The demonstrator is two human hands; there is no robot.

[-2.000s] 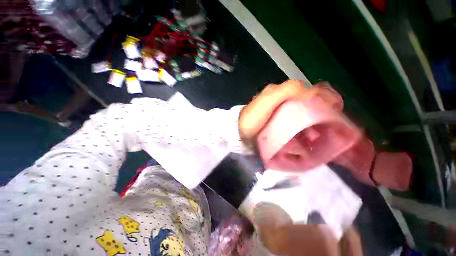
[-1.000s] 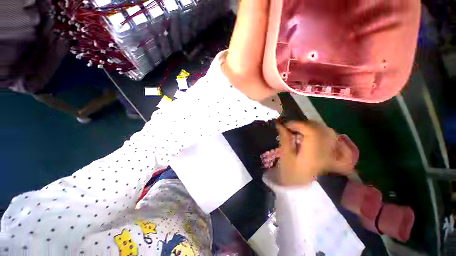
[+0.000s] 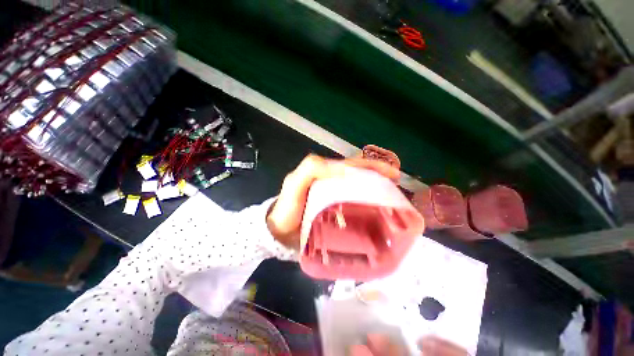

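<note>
My left hand (image 3: pixel 297 193) holds a pink hollow housing (image 3: pixel 361 240) from behind, its open side facing me. Slots, ribs and a thin pale post show inside it. My right hand (image 3: pixel 410 347) is low in the picture, blurred and cut off by the bottom edge; whether it holds anything cannot be told. A white sheet (image 3: pixel 459 278) with a dark round patch lies below and right of the housing. A second white sheet (image 3: pixel 212 292) lies under my left forearm.
Several pink housings (image 3: pixel 497 208) stand along the white bench rail (image 3: pixel 278 115). White batteries and red wires (image 3: pixel 184 156) lie in a tangle at left, beside stacked clear trays (image 3: pixel 90 90). Red-orange scissors (image 3: pixel 411 37) lie on the far bench. Clear plastic (image 3: pixel 574 330) is at lower right.
The housing has come down from close to the camera at upper right to the middle. My right hand, earlier mid-picture with small pinkish pieces at its fingers, is now low. The view has shifted.
</note>
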